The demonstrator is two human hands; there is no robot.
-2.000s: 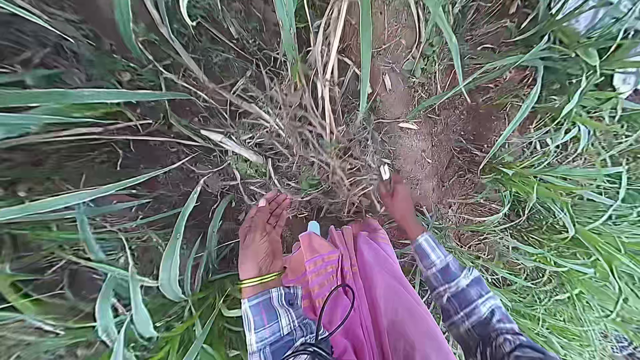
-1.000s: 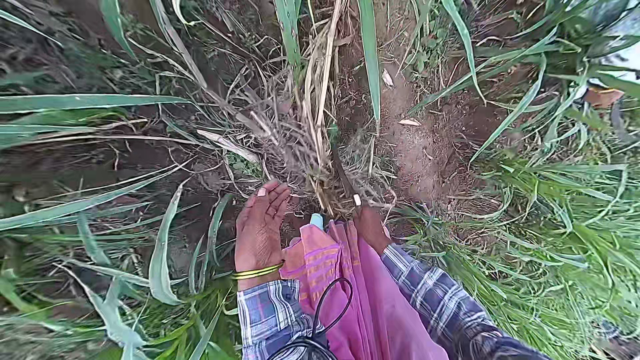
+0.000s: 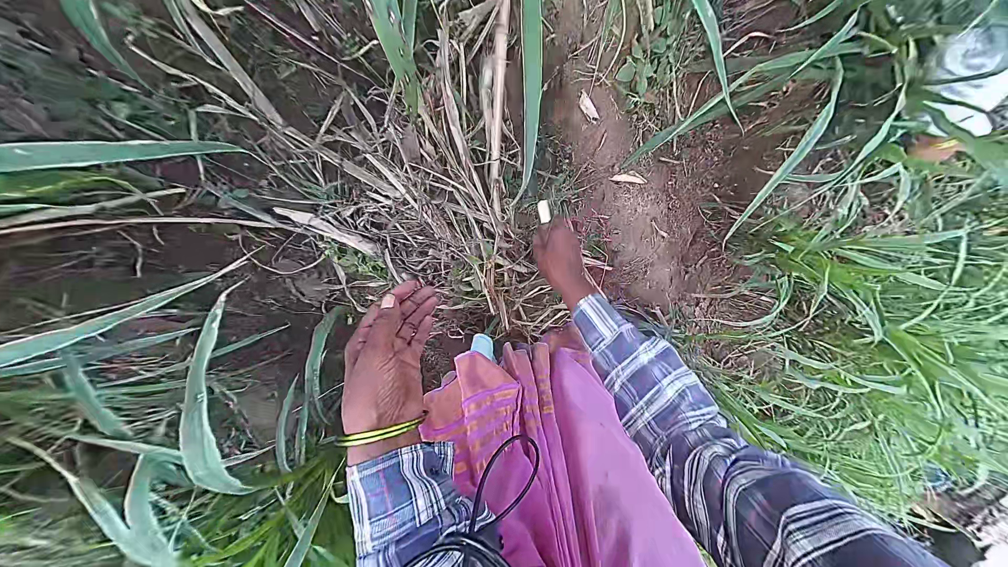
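My left hand (image 3: 390,354), with yellow-green bangles at the wrist, hovers palm inward at the left edge of a heap of dry grass and stalks (image 3: 441,205), fingers apart and holding nothing. My right hand (image 3: 561,256) is curled at the heap's right side; a short white piece (image 3: 544,211) shows at its front, and whether that is part of a held tool cannot be told. Between the hands lie dry stems and small green weeds (image 3: 480,272). A light-blue object (image 3: 483,345) pokes out at the top edge of the pink cloth (image 3: 551,441) over my lap.
Long green leaves (image 3: 531,87) hang over the heap. Bare reddish soil (image 3: 646,228) with dry leaf scraps lies to the right. Dense green grass (image 3: 866,339) grows at the right, broad leaves (image 3: 201,409) at the left. A black cable (image 3: 535,472) loops over the cloth.
My right hand has moved forward and away from the cloth since one second ago, when it was close to it. My left hand has stayed nearly in place.
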